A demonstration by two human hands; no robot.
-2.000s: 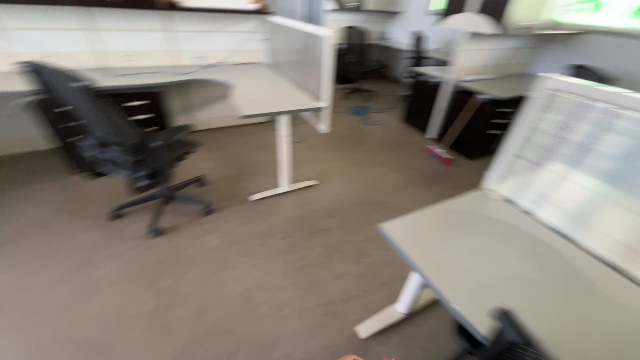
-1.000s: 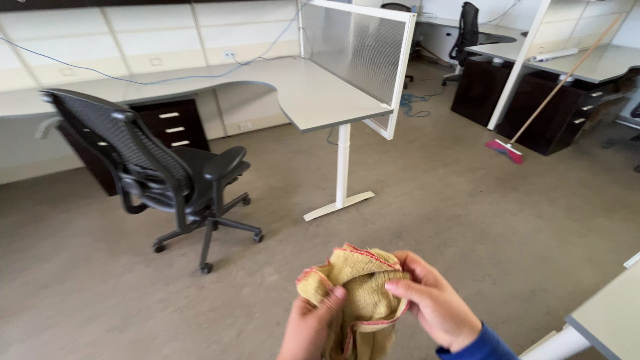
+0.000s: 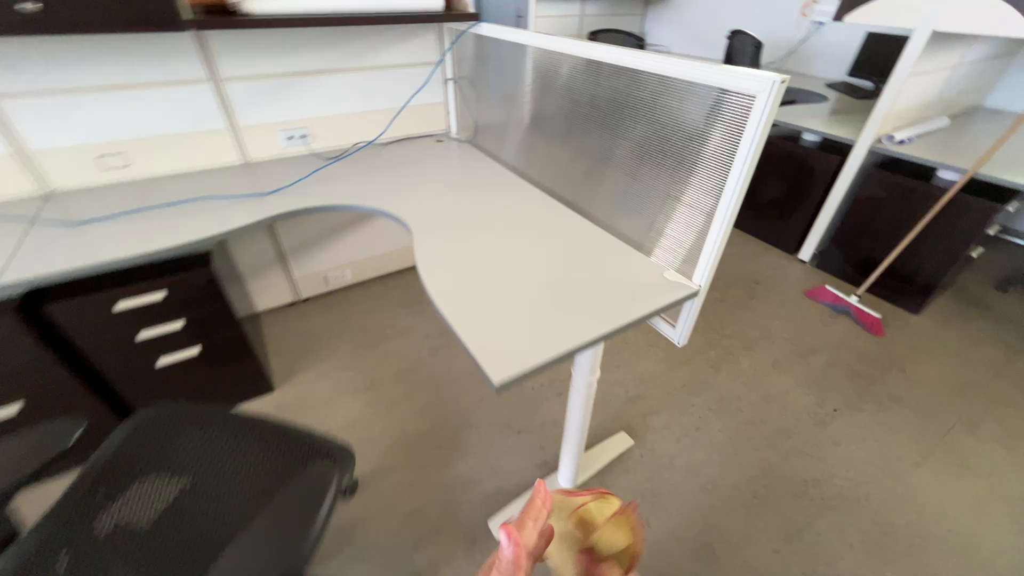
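A yellow cloth with red stitched edges [image 3: 596, 524] is bunched up at the bottom of the view, below the desk's corner and in front of its white foot. My left hand [image 3: 524, 536] is at the cloth's left side, its fingers raised and blurred; whether it grips the cloth cannot be told. Of my right hand [image 3: 604, 564] only a blurred bit shows at the lower edge, behind or under the cloth. The grey desk top [image 3: 512, 264] lies ahead, with a blue cable [image 3: 344, 160] running across its back part.
A black mesh office chair [image 3: 200, 480] stands close at the lower left, near a dark drawer unit [image 3: 160, 336]. A translucent divider [image 3: 608, 136] borders the desk's right side. A broom with a pink head [image 3: 848, 308] leans against dark cabinets at the right.
The view has moved closer to the desk and chair. One second ago both hands held the cloth in plain sight; now the cloth is more bunched and my right hand is mostly hidden.
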